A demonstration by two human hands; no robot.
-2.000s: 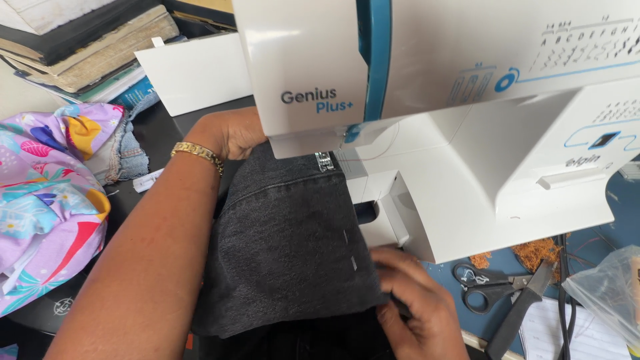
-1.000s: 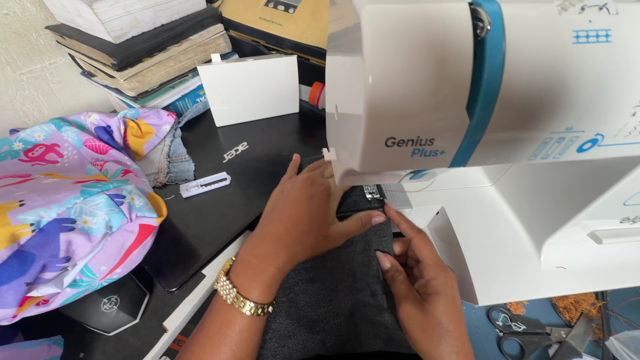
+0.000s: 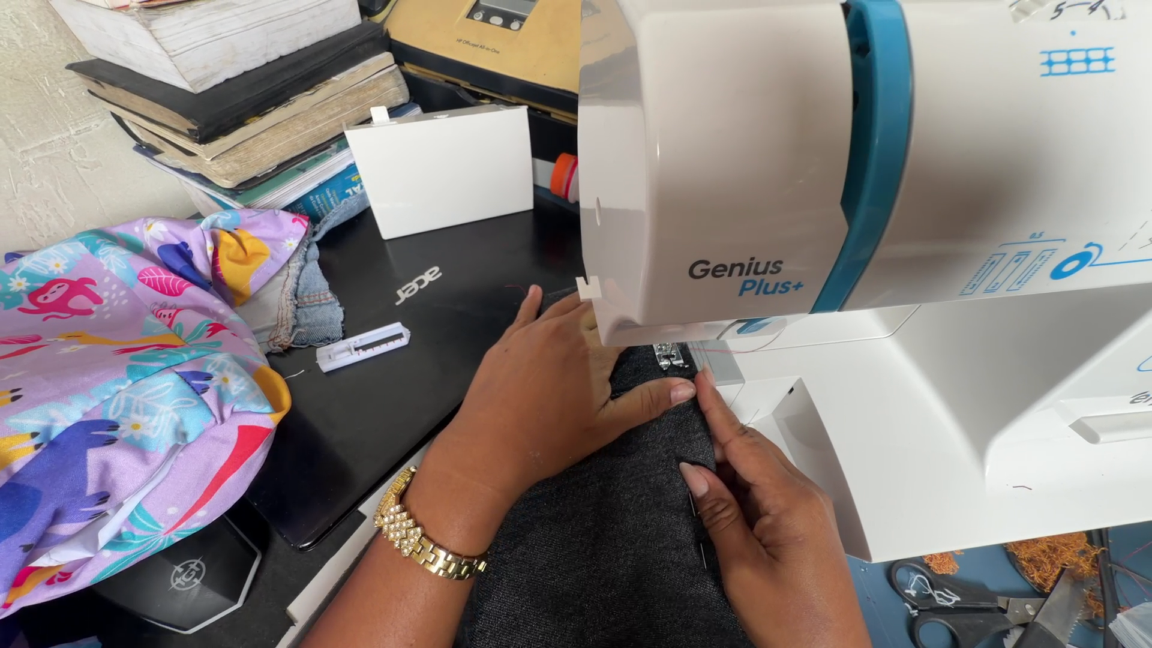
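Black denim cloth [image 3: 603, 540] runs up under the metal presser foot [image 3: 669, 355] of a white sewing machine [image 3: 738, 180]. My left hand [image 3: 549, 396] lies on the cloth left of the foot, fingers spread and thumb toward the cloth's right edge; its fingertips are partly hidden by the machine head. On that right edge, my right hand [image 3: 765, 504] pinches the cloth between thumb and fingers, its index fingertip just below the foot. Pins [image 3: 703, 556] show along the edge below my right thumb. A gold bracelet watch [image 3: 423, 540] is on my left wrist.
Left are a closed black laptop [image 3: 369, 405], a white buttonhole foot [image 3: 364, 346], patterned fabric [image 3: 135, 387] and a black mouse-like device [image 3: 189, 576]. Stacked books [image 3: 243, 99], a white panel [image 3: 445, 171] and a yellow printer [image 3: 495, 54] stand behind. Scissors [image 3: 963, 603] and orange thread scraps [image 3: 1053, 558] lie lower right.
Two seconds ago my right hand held the cloth's lower corner; it is now up near the presser foot. My left hand has come from behind the cloth's top to lie flat on it. The view has shifted left.
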